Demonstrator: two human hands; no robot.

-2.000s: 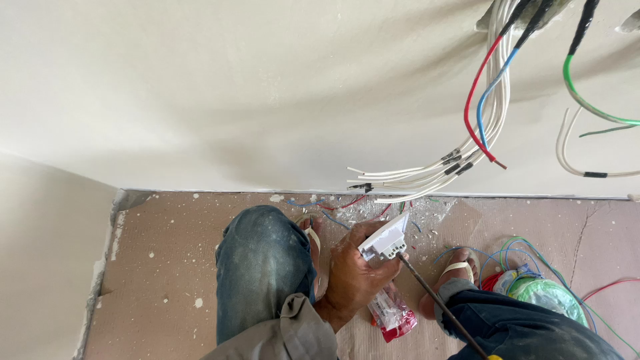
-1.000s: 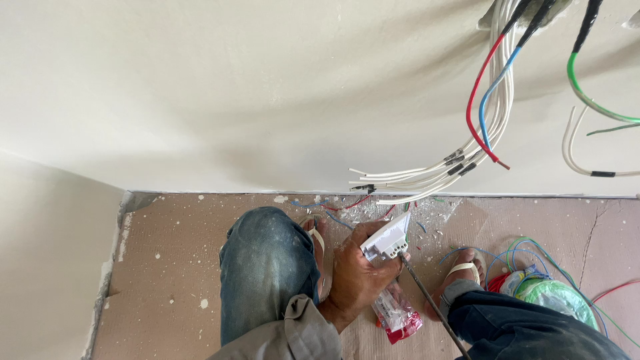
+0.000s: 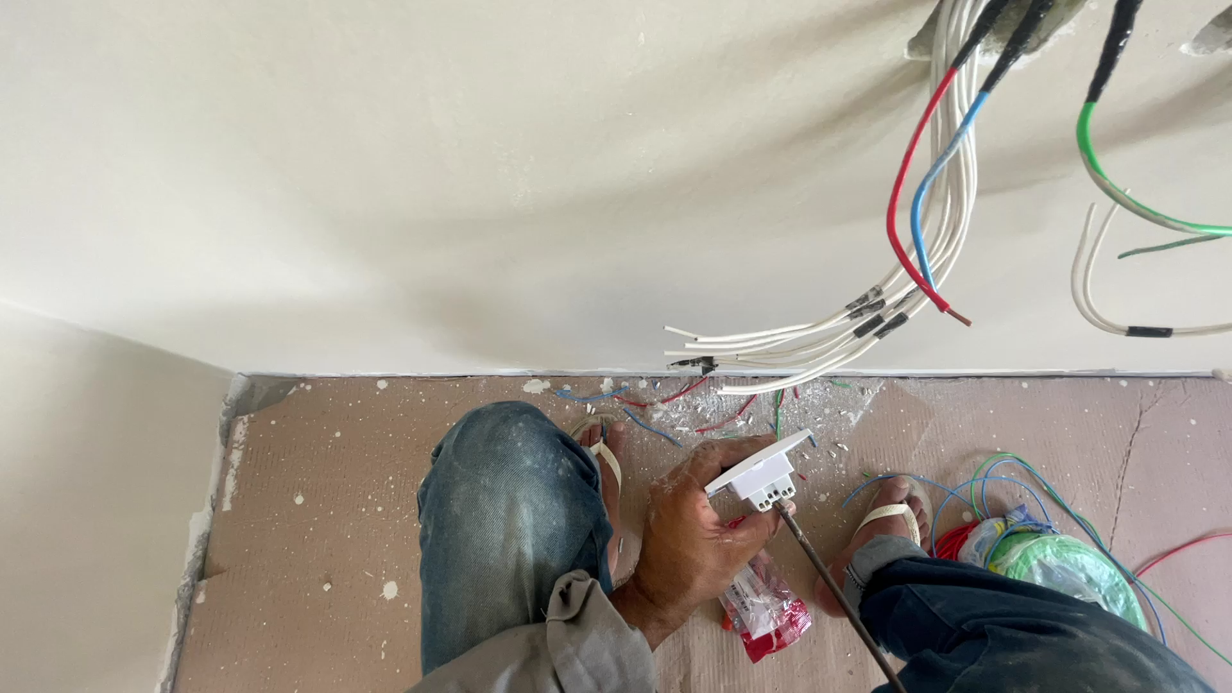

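Observation:
Between the thumb and fingers of my left hand [image 3: 688, 539] is a white plastic wall switch or socket module [image 3: 763, 474], tilted, its terminal side facing down toward me. The tip of a long screwdriver's metal shaft [image 3: 835, 592] touches the terminal holes. The shaft runs off the bottom edge of the view; its handle and my right hand are out of sight. Above the module, a bundle of white insulated wires [image 3: 948, 207] with black tape marks hangs from an opening in the wall. A red wire [image 3: 900, 192] and a blue wire [image 3: 932, 183] hang in front, black tape around their upper parts.
Coils of green wire [image 3: 1059, 568] and red wire [image 3: 955, 541] lie by my right foot. A red and clear plastic packet [image 3: 765, 606] rests on the cardboard-covered floor [image 3: 318, 539]. Wire offcuts [image 3: 654, 428] and white debris lie along the wall's base. A green wire [image 3: 1136, 207] hangs at the right.

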